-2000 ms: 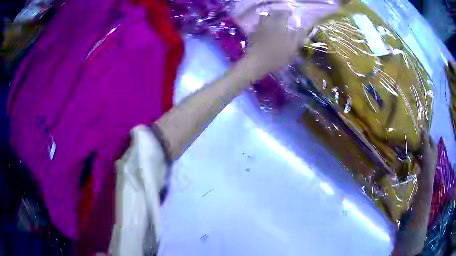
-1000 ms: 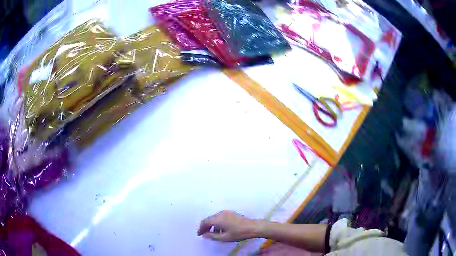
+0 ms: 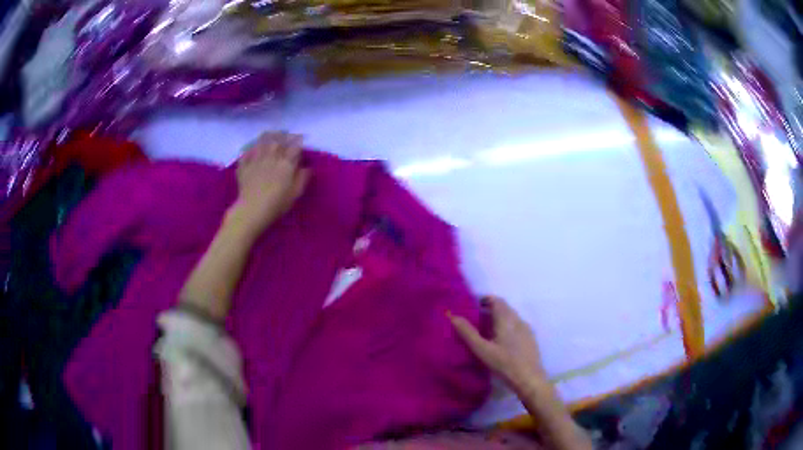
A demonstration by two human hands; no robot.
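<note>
The magenta jacket [image 3: 352, 378] lies spread on the left and middle of the white table, with its collar area and a small white tag [image 3: 344, 283] showing. My left hand [image 3: 271, 178] is at the jacket's upper edge, its fingers curled on the cloth. My right hand [image 3: 511, 344] is at the jacket's right edge, thumb and fingers apart, the thumb over the cloth. The picture is blurred, so fingertip contact is unclear.
Bagged mustard garments [image 3: 423, 39] lie along the far edge, with red and teal packets at far right. Blurred scissors [image 3: 724, 264] lie right of the orange tape [image 3: 666, 220]. Red cloth [image 3: 92, 154] and dark cloth are at left.
The view has swung back to the left. The magenta jacket now lies across the table in front of me. My left hand is on it, and my right hand has come to its edge.
</note>
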